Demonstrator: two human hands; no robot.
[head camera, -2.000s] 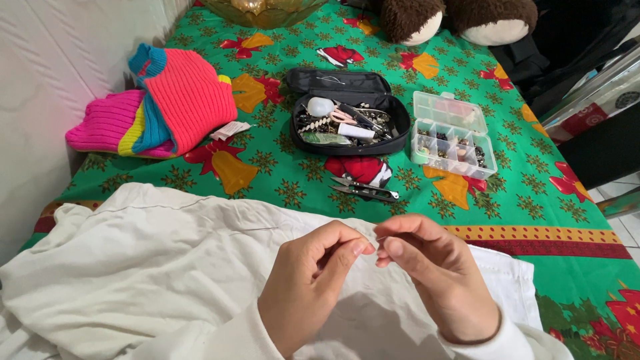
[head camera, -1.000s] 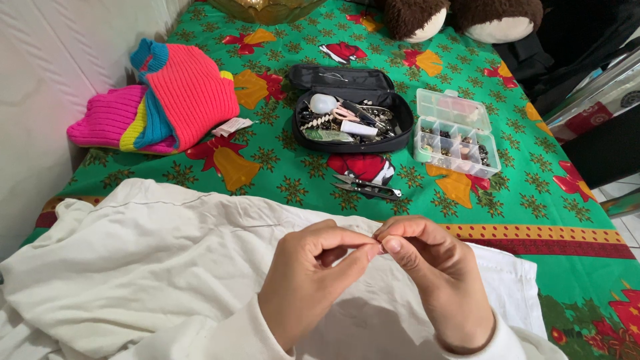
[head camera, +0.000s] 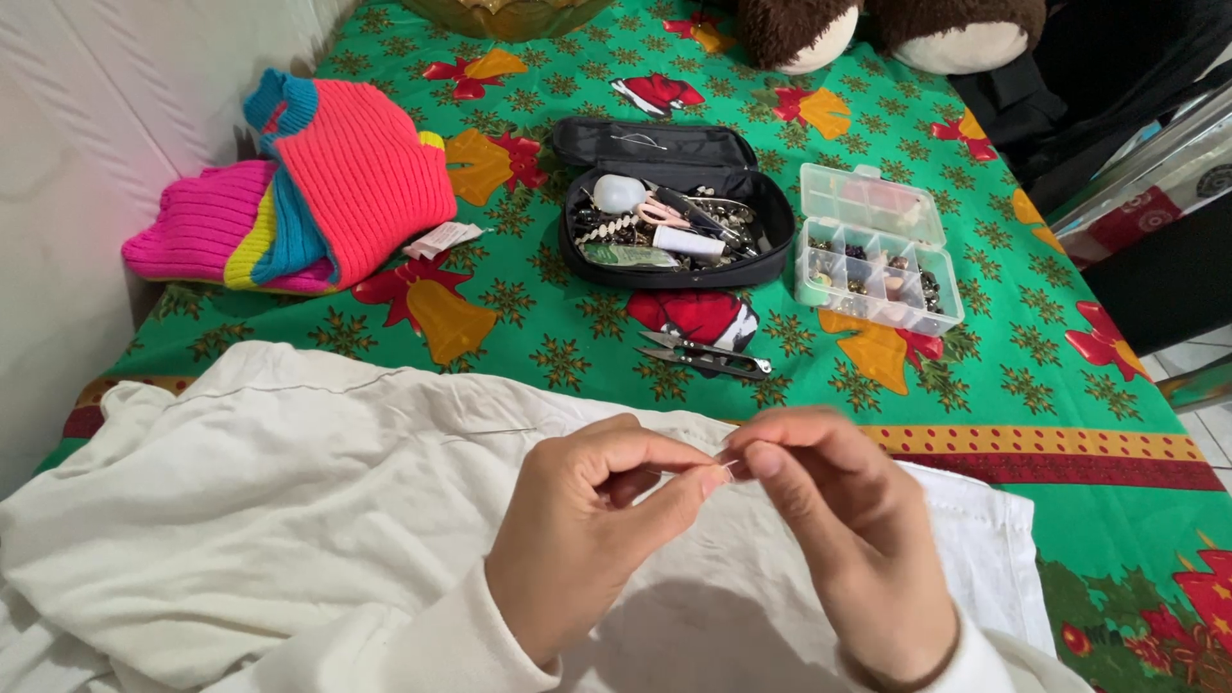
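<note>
My left hand pinches a thin white thread between thumb and index finger, above a white cloth. Facing it, my right hand has thumb and index fingertips close together at the thread's other side; whether they grip it, I cannot tell. Beyond my hands lie thread snips with their blades pointing left. A black zippered case is unzipped and holds a spool of white thread, pink-handled scissors and beads. To its right a clear divided plastic box, lid up, holds beads.
Pink, blue and coral ribbed knitwear with a tag lies by the wall at the left. The green Christmas tablecloth covers the table. A glass bowl and brown plush feet are at the far edge.
My fingertips touched one second ago; now they are slightly apart, with a bit of white thread showing between them. The case, box and snips have stayed in place.
</note>
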